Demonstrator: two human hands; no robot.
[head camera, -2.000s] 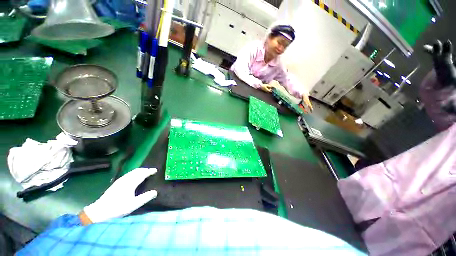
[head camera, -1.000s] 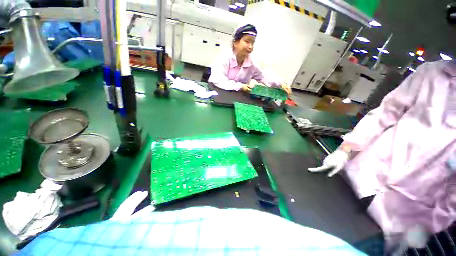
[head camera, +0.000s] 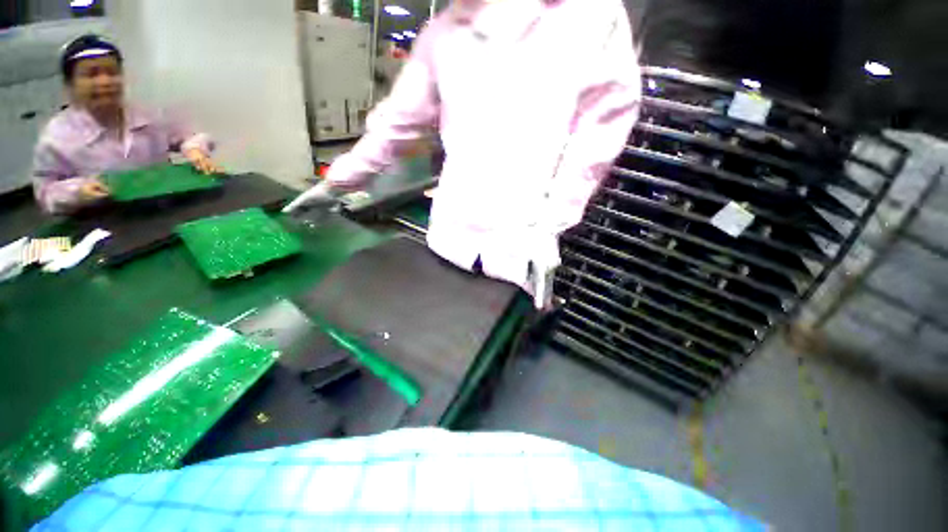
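A large green printed circuit board (head camera: 135, 400) with many silvery dots lies at the lower left, over the black foam pad (head camera: 244, 424). Its surface shows bright glare streaks. A small black block (head camera: 331, 376) lies on the pad to the right of the board. Neither my left hand nor my right hand is in view. My blue checked sleeve or smock fills the bottom edge.
A second circuit board (head camera: 239, 243) lies farther back. A seated person (head camera: 109, 151) in pink holds another board (head camera: 161, 182). A standing person (head camera: 520, 135) in pink is at the bench corner, beside the black mat (head camera: 416, 301). A black slatted rack (head camera: 707, 229) stands right.
The view has swung to the right. My white-gloved left hand, the metal can and the cloth have left the picture. The standing person and the rack now show near the middle and right.
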